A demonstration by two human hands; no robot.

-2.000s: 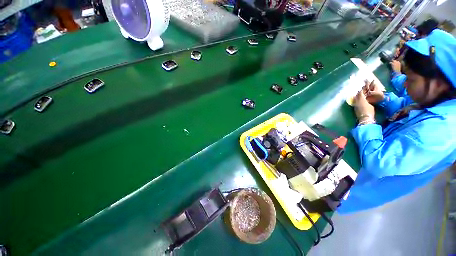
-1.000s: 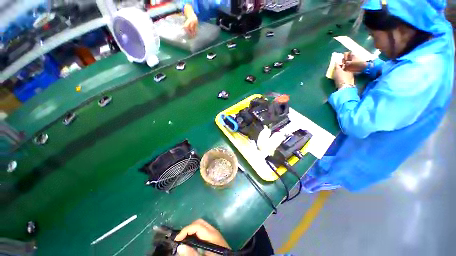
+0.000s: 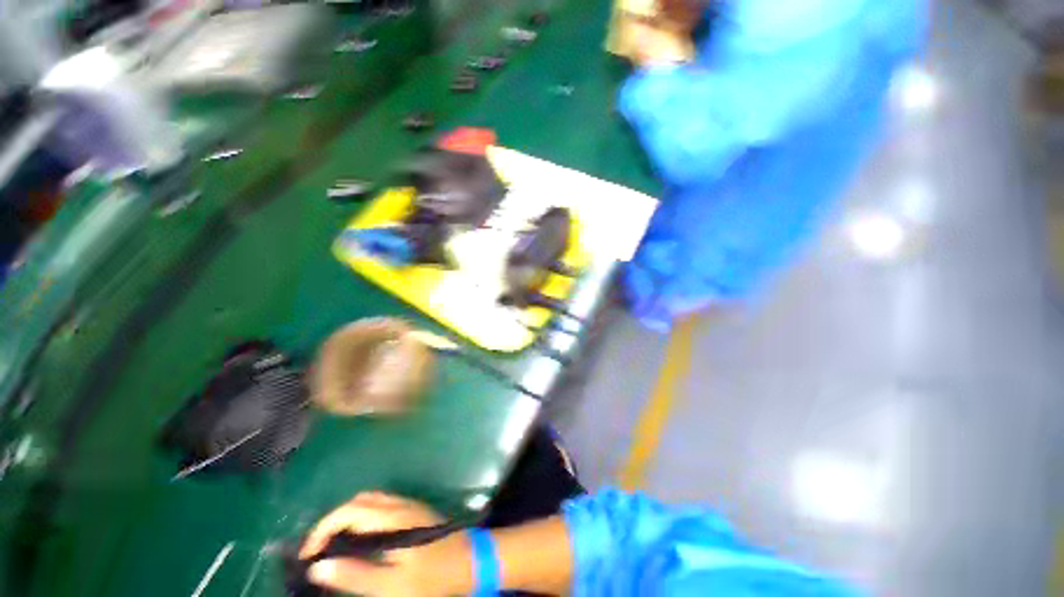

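The picture is badly blurred. My right hand (image 3: 391, 548), with a blue band on its wrist, is at the bottom edge over the green bench. It is closed around a dark, long thing with a black cable, which looks like the soldering iron (image 3: 350, 543). A dark shape lies at its fingertips, too blurred to name. My left hand is not in view. The brown tip-cleaning pot (image 3: 373, 369) stands beyond my right hand, beside the black fume fan (image 3: 247, 411).
The yellow tray (image 3: 434, 306) with black devices and pale pads lies at the bench edge. A person in a blue smock (image 3: 747, 152) is at the upper right. Small units (image 3: 348, 189) are spaced along the line. A white desk fan (image 3: 105, 111) shows at upper left.
The view has swung right and down, so the bench things appear further left. More of my right forearm shows. The hand still holds the dark tool.
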